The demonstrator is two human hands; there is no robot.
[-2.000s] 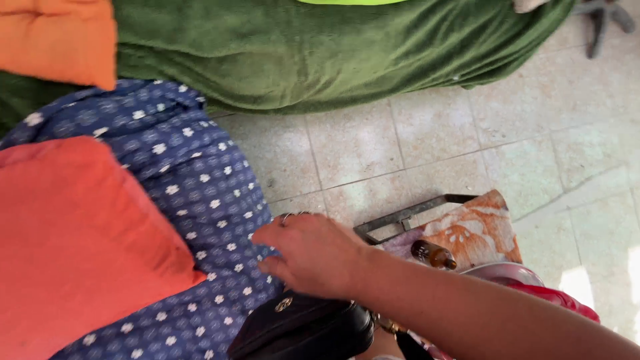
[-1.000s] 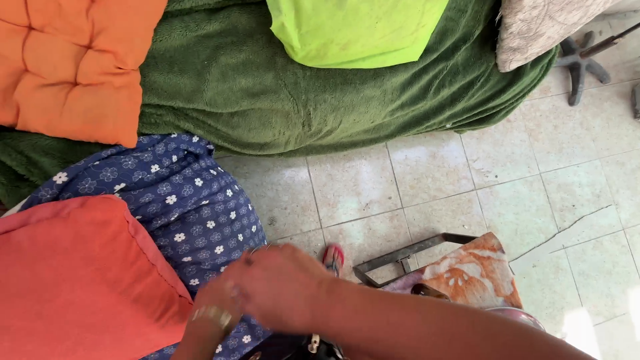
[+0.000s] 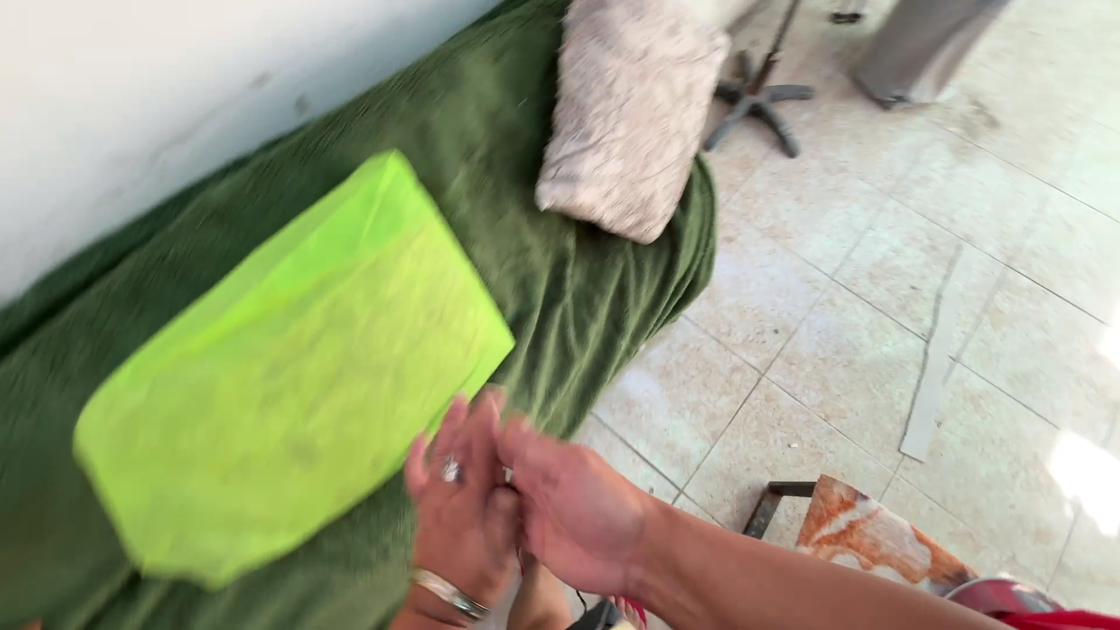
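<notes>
My left hand (image 3: 468, 516), with a ring and a metal bracelet at the wrist, is pressed against my right hand (image 3: 577, 507) at the bottom centre. The hands are blurred, with fingers partly extended, and I see no object between them. Just beyond my fingertips lies a bright lime-green fabric piece or bag (image 3: 297, 385), on a dark green plush blanket (image 3: 490, 219) that covers a long seat or bed. Farther along the blanket rests a beige textured cushion (image 3: 630, 114).
A metal-framed stool or small table with an orange-and-white cloth (image 3: 875, 534) stands lower right, a round dish (image 3: 1006, 595) beside it. A star-shaped stand base (image 3: 757, 105) and a grey object (image 3: 927, 52) stand on the tiled floor (image 3: 787, 350). A white wall (image 3: 175, 114) is upper left.
The view has swung toward the green fabric and cushion. Two seconds ago only my right hand showed, above a black bag; my left hand came into view and both hands met.
</notes>
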